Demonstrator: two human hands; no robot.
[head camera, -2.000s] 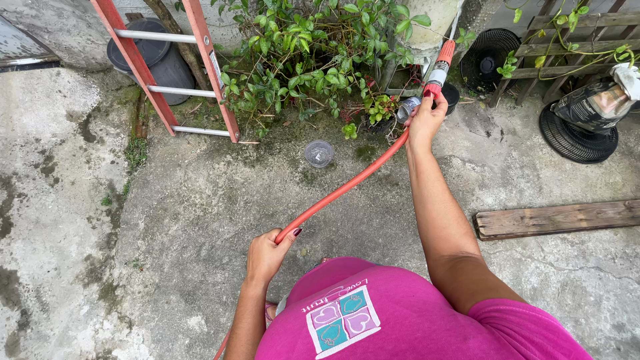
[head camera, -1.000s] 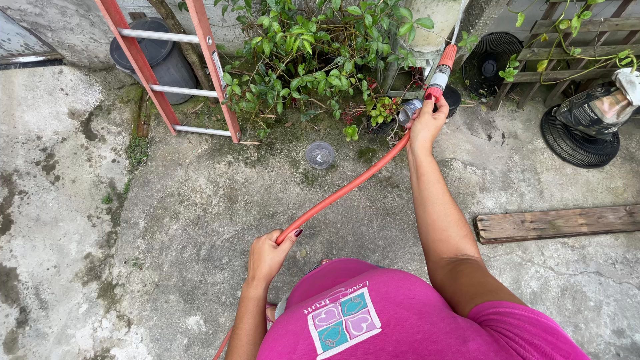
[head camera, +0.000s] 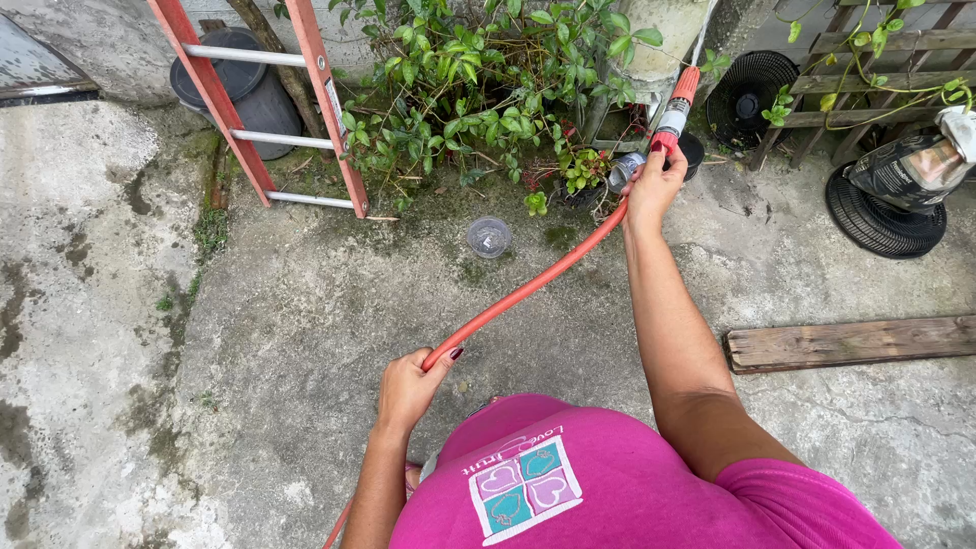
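Note:
An orange garden hose (head camera: 534, 284) runs up and right between my two hands. My left hand (head camera: 412, 385) is closed around it low in the view, left of my pink shirt. My right hand (head camera: 654, 183) holds the hose's far end at the base of an orange and grey spray nozzle (head camera: 675, 110). The nozzle points up and away, and a thin pale stream of water (head camera: 703, 34) shows beyond its tip. Green leafy plants (head camera: 457, 91) grow left of the nozzle. A clear plastic container (head camera: 489, 237) rests on the concrete below them.
An orange ladder (head camera: 316, 91) stands at the upper left before a dark lidded bin (head camera: 263, 99). At right are a black fan grille (head camera: 751, 99), a wooden trellis (head camera: 877, 81), a bag (head camera: 903, 174) on another black grille (head camera: 884, 221), and a wooden plank (head camera: 850, 343).

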